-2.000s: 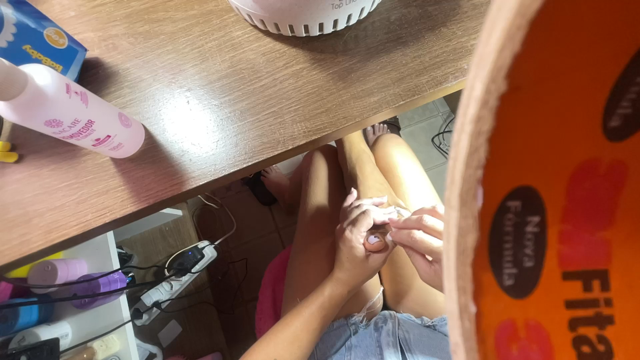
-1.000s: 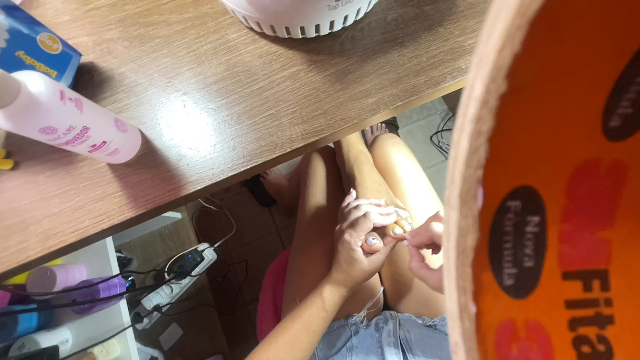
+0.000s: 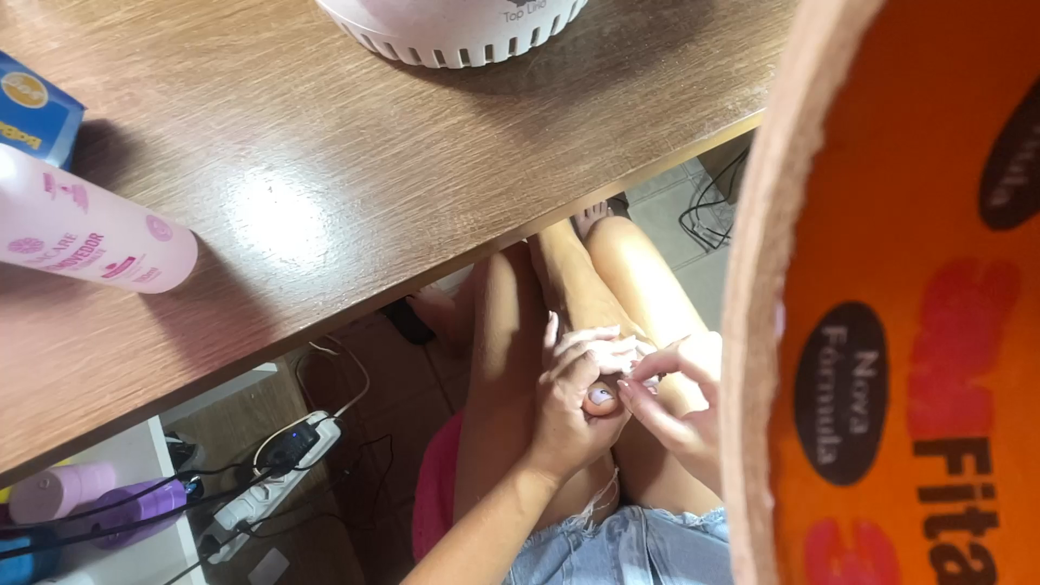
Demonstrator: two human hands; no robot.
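Note:
My left hand is wrapped around the front of a bare foot in my lap. The big toe sticks out below its fingers, with pale polish and a small dark mark on the nail. Thumb and forefinger of my right hand are pinched close together at the smaller toes, just right of the big toe. Whether something small is between those fingertips cannot be seen. The outer part of the right hand is hidden behind a large orange tape roll.
The roll fills the right side, close to the camera. On the wooden desk are a pink remover bottle, a blue box and a white vented device. Below left are a power strip, cables and a shelf with containers.
A second ago my right hand was lower and farther right, more hidden by the roll; it is now up and left, its fingertips at the toes. The left hand keeps its hold.

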